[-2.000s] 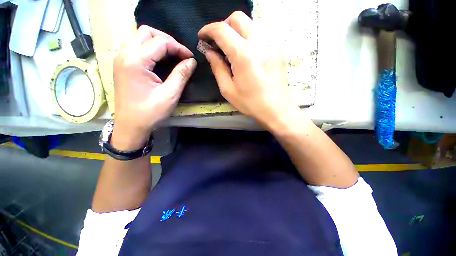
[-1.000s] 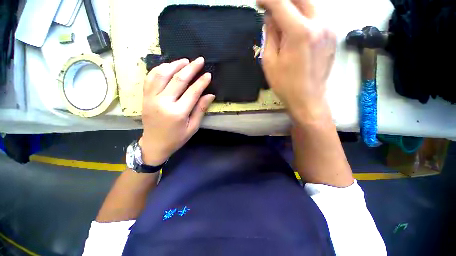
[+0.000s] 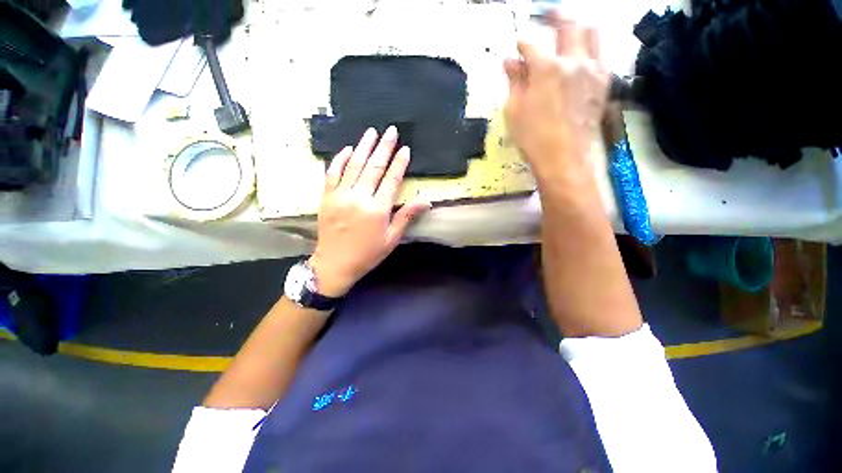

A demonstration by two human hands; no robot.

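Observation:
A black cut panel [image 3: 399,92] with side tabs lies flat on the cream working board [image 3: 286,55]. My left hand [image 3: 365,203] rests with its fingers spread on the panel's lower left part. My right hand [image 3: 559,102] is blurred, over the board's right edge, to the right of the panel and off it. A small pale thing shows at its fingertips near the top edge; whether the hand holds it I cannot tell. The hammer [image 3: 630,189], with a blue-wrapped handle, lies just right of my right hand; its head is partly hidden.
A masking tape roll [image 3: 205,178] lies left of the board, with the setting punch [image 3: 229,115] above it. A black panel stack [image 3: 175,17] and white sheets [image 3: 129,78] are at upper left. A ruffled black panel pile [image 3: 739,83] is at right.
My left hand has gone from pinching over the panel to lying flat on it. My right hand has moved right, off the panel. The view has shifted, with more of the bench's far side showing.

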